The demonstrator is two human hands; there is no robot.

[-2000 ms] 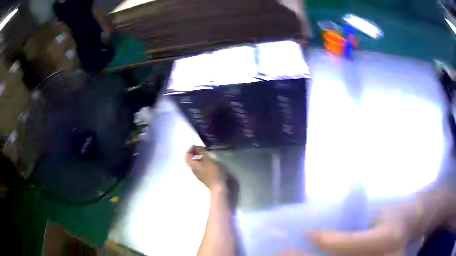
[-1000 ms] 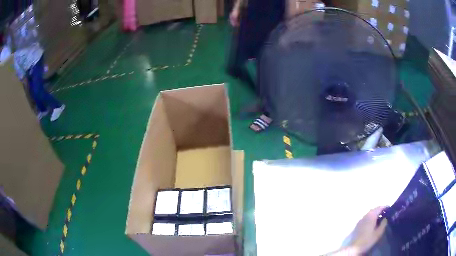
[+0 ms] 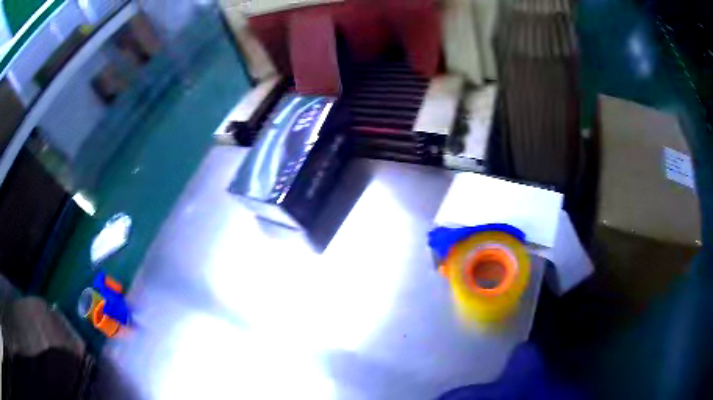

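One glossy black retail box [image 3: 317,176], wrapped in shiny film, lies at an angle at the far edge of the metal table [image 3: 375,320], by the shrink tunnel's mouth. Its far end is near the dark rollers [image 3: 383,105] and a dark red curtain flap [image 3: 314,58]. Its pale end faces the near left. Neither my left hand nor my right hand is in view. A blurred dark blue shape, perhaps clothing, shows at the bottom right edge.
A blue tape dispenser with a yellow roll [image 3: 492,307] is at the table's right edge, by white label sheets [image 3: 500,203]. A smaller orange and blue dispenser [image 3: 113,303] is at the left edge. A labelled brown carton [image 3: 645,172] and a brown board stack [image 3: 535,86] stand right.
The view has swung from the open carton and fan to the tunnel mouth. The hand seen at the group of black boxes, and those boxes, are out of view.
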